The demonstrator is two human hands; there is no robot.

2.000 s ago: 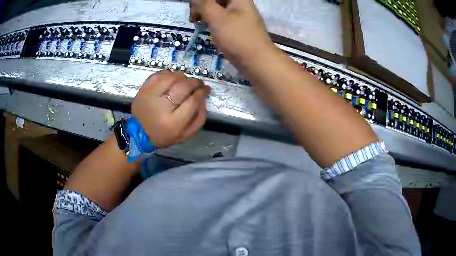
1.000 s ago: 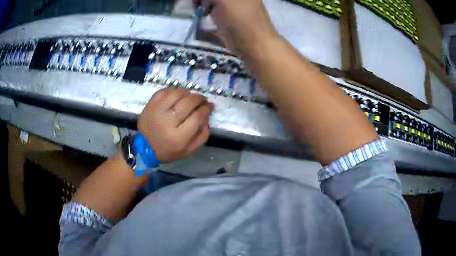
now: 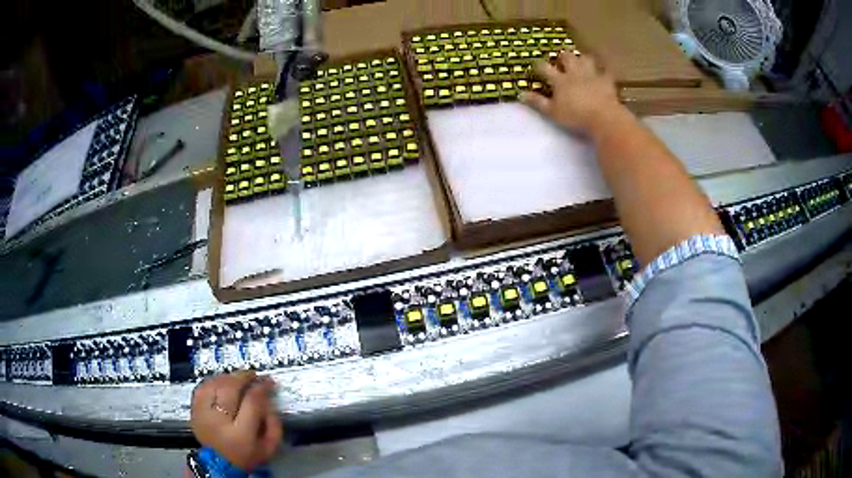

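Observation:
My right hand point(image 3: 576, 93) is over the right carton tray point(image 3: 523, 221), fingers apart, at the right end of the rows of yellow-topped transformers point(image 3: 467, 67). I see nothing lifted in it. My left hand point(image 3: 234, 418) is curled at the metal rail point(image 3: 420, 378), below the boards; no object shows in it and its fingertips are blurred. A circuit board panel point(image 3: 271, 341) without yellow squares lies above it. The panel to its right point(image 3: 486, 303) has yellow-topped transformers fitted. A black spacer point(image 3: 376, 322) lies between them.
A left carton tray point(image 3: 332, 278) holds more transformer rows above white lining. A translucent tapering dispenser tip point(image 3: 291, 154) hangs over it. A white fan point(image 3: 724, 33) stands at the far right. Another board panel and white sheet point(image 3: 51, 177) lie at the far left.
The view has tilted up, showing the trays and fan. My right hand has moved from above the boards to the right tray and no longer holds the thin pale tool. My left hand stays curled near the rail.

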